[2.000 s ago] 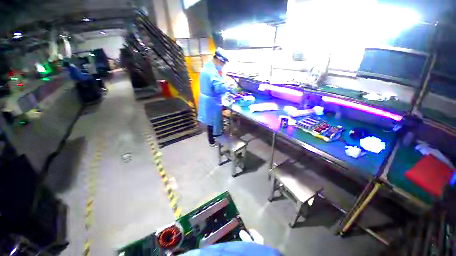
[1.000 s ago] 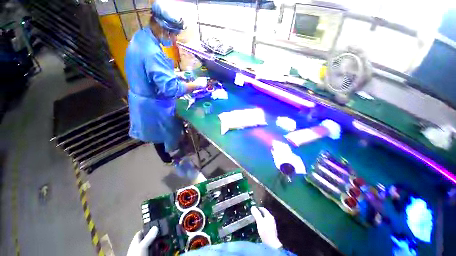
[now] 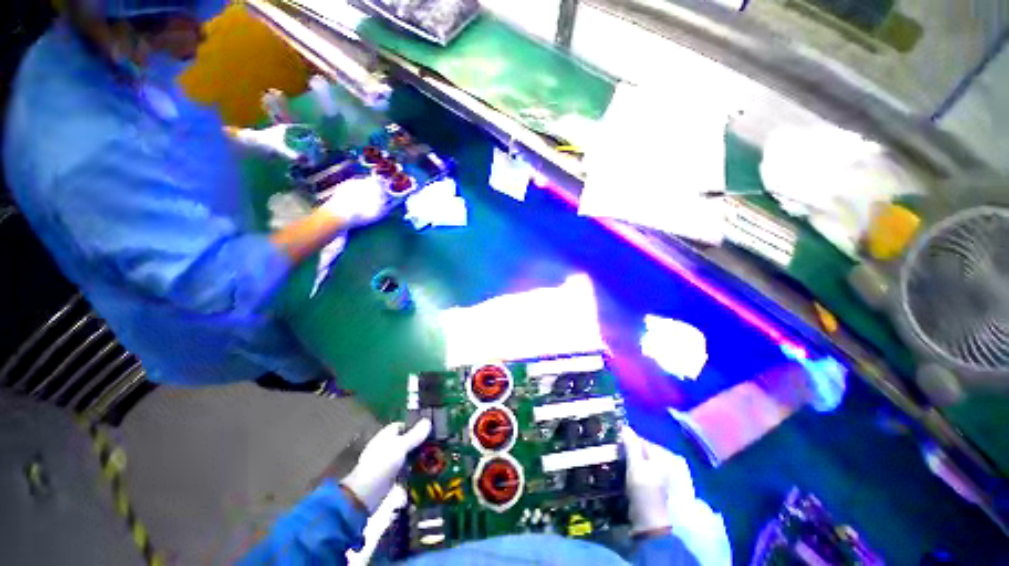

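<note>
I hold a green circuit board (image 3: 518,442) level at the bench's front edge, with its lower edge hidden by my blue sleeve or clothing. Three red-copper toroidal inductors (image 3: 493,428) stand in a row on it, beside three white parallel bars (image 3: 579,430). A smaller ring (image 3: 429,459) and a yellow block (image 3: 579,524) also show. My left hand (image 3: 384,462), in a white glove, grips the board's left edge. My right hand (image 3: 649,480), also white-gloved, grips its right edge; its fingers are partly hidden.
A blue-clad worker (image 3: 144,210) handles another board (image 3: 382,166) at the left. On the green bench (image 3: 343,321) lie a small cup (image 3: 391,289), a white cloth (image 3: 526,318), crumpled wipes (image 3: 675,346), a pinkish cylinder (image 3: 747,415) and another board (image 3: 813,536). A fan (image 3: 965,287) stands right.
My view has moved up to the bench, and the board has come from over the aisle to the bench edge. The worker and bench items appear nearer. Both hands still hold the board.
</note>
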